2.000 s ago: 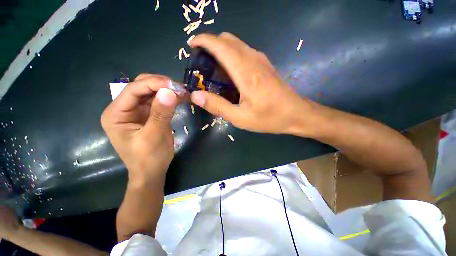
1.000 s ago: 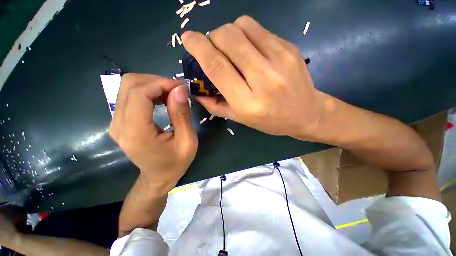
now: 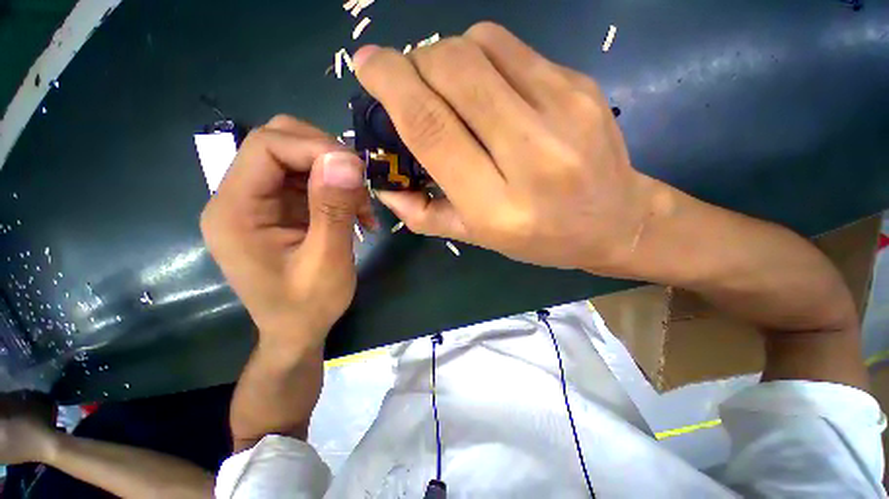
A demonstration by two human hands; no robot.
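The black device sub-assembly (image 3: pixel 372 122) is held in my right hand (image 3: pixel 526 156), which covers most of it. A gold flex circuit (image 3: pixel 392 168) shows on its end, beside a round dark part. My left hand (image 3: pixel 292 224) is at the left edge of the sub-assembly, thumb and forefinger together beside the flex. Whether a small piece is between these fingertips cannot be told. Cream strips (image 3: pixel 362 27) lie beyond the hands, with a few more just below the sub-assembly.
A unit with a white face (image 3: pixel 215 159) lies left, partly behind my left hand. White specks (image 3: pixel 58 292) are scattered at far left. One cream strip (image 3: pixel 610 38) lies upper right. A cardboard box (image 3: pixel 712 341) is below right. Another person's arm (image 3: pixel 117 463) shows at lower left.
The clear piece seen earlier at my left fingertips no longer shows clearly. My right hand has turned over the sub-assembly, its back more to the camera. The view has shifted slightly.
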